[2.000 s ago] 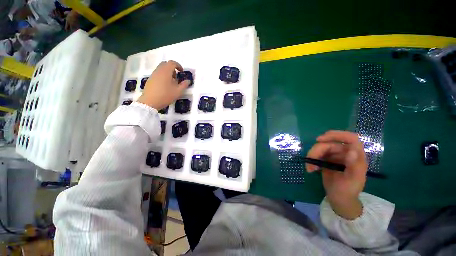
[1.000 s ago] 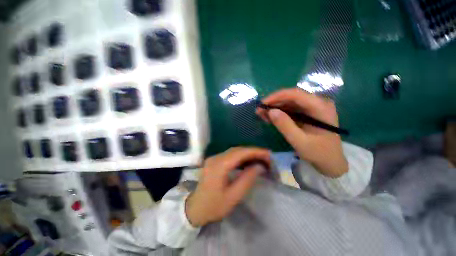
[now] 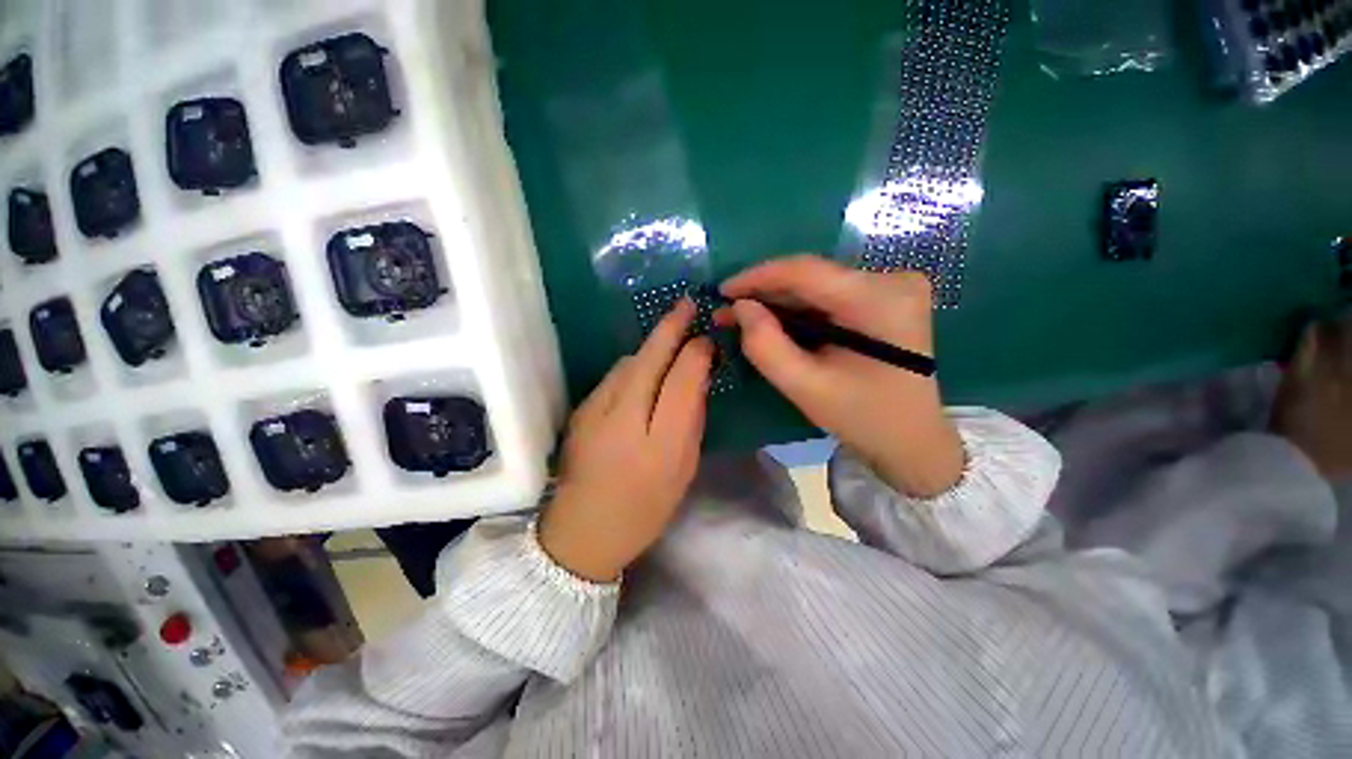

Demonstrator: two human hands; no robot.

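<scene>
My right hand (image 3: 853,356) holds a thin black pencil-like tool (image 3: 878,347), its tip over the short clear strip of tiny dark dots (image 3: 655,300). My left hand (image 3: 630,452) has its fingertips on the dotted strip, close beside my right fingertips. Whether it pinches anything is hidden. The white foam tray (image 3: 512,475) lies to the left, with black housings (image 3: 389,270) in its square pockets, several with a small white label.
A longer dotted sheet (image 3: 934,134), a single black housing (image 3: 1130,220), clear film (image 3: 1097,37) and a blister tray (image 3: 1290,45) lie to the right on the green surface. A machine with a red button (image 3: 175,629) is lower left. Another person's hand (image 3: 1320,398) shows at the right edge.
My left hand has left the foam tray and come to the short strip beside my right hand. The view has shifted right. My right hand still holds the tool.
</scene>
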